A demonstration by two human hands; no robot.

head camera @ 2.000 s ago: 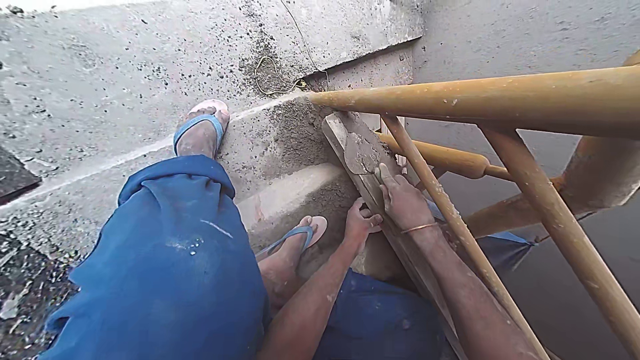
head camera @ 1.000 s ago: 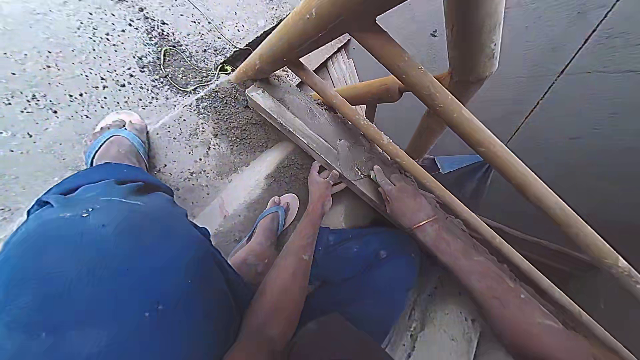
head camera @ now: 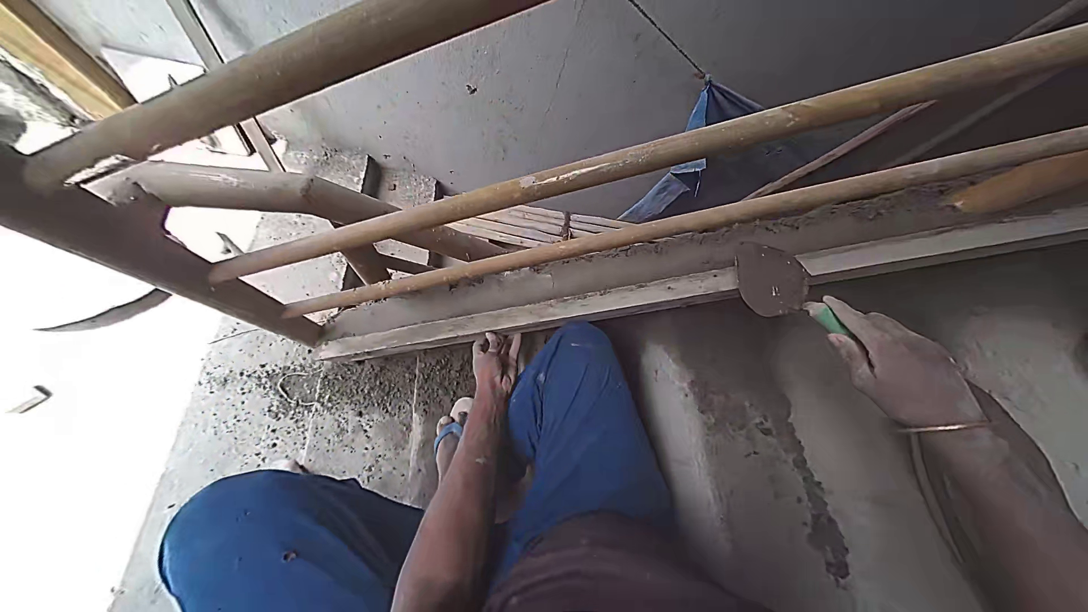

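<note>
My right hand grips the green handle of a round-bladed trowel, whose blade lies over the edge of a long wooden board. Fresh grey mortar fills the strip behind the board, beneath the lower railing bar. Near the board's left part, my left hand touches its lower edge with the fingertips; the fingers look partly spread, and whether they press or grip the board cannot be told. My knees, in blue trousers, are bent close to the board.
Yellowish metal railing bars run across the view and join a thick post at left. Behind them are a grey wall, a hanging blue cloth and stacked wooden strips. Grit lies on the concrete floor.
The view has turned and shifted strongly. My right hand, earlier low over the mortar between board and bar, is now farther right along the board, away from my left hand, with the trowel plainly visible.
</note>
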